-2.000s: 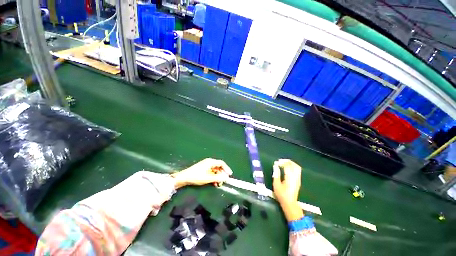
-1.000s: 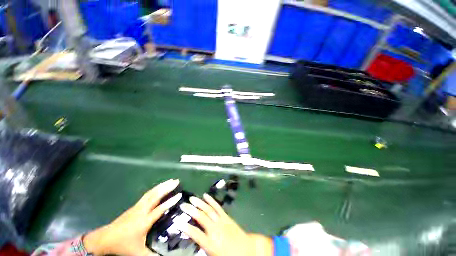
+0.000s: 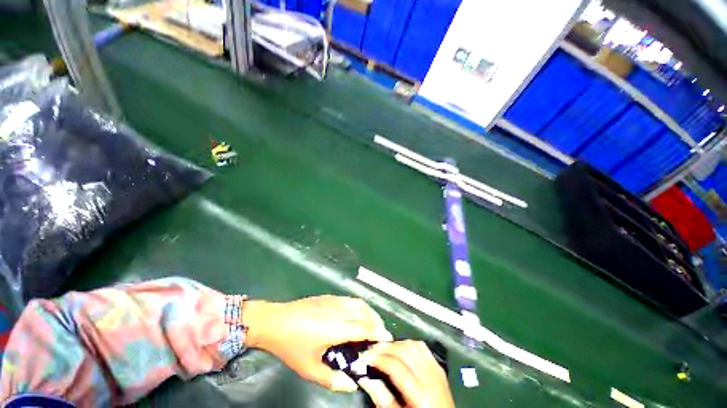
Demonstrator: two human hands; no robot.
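The black adhesive pads (image 3: 348, 355) are in a bunch between my hands, over the near ledge. My left hand (image 3: 319, 335) comes in from the left and its fingers close round the bunch. My right hand (image 3: 414, 373) touches the same bunch from the right, fingers bent over it; its wrist is cut off by the bottom edge. A small pale-faced square (image 3: 469, 377) lies just right of my right hand. More black shows behind my right hand, partly hidden.
The plastic bag (image 3: 88, 175) lies at left. The green belt (image 3: 319, 191) carries a circuit board (image 3: 222, 153) at upper left and another (image 3: 683, 373) at far right. The purple strip (image 3: 459, 247) crosses it between white tape strips (image 3: 422, 305). The black parts tray (image 3: 630, 239) stands at right.
The view has turned, shifting the strip and tray right. My hands, spread around the pad pile one second ago, are now together with pads between them. The left-side board sits farther right in view.
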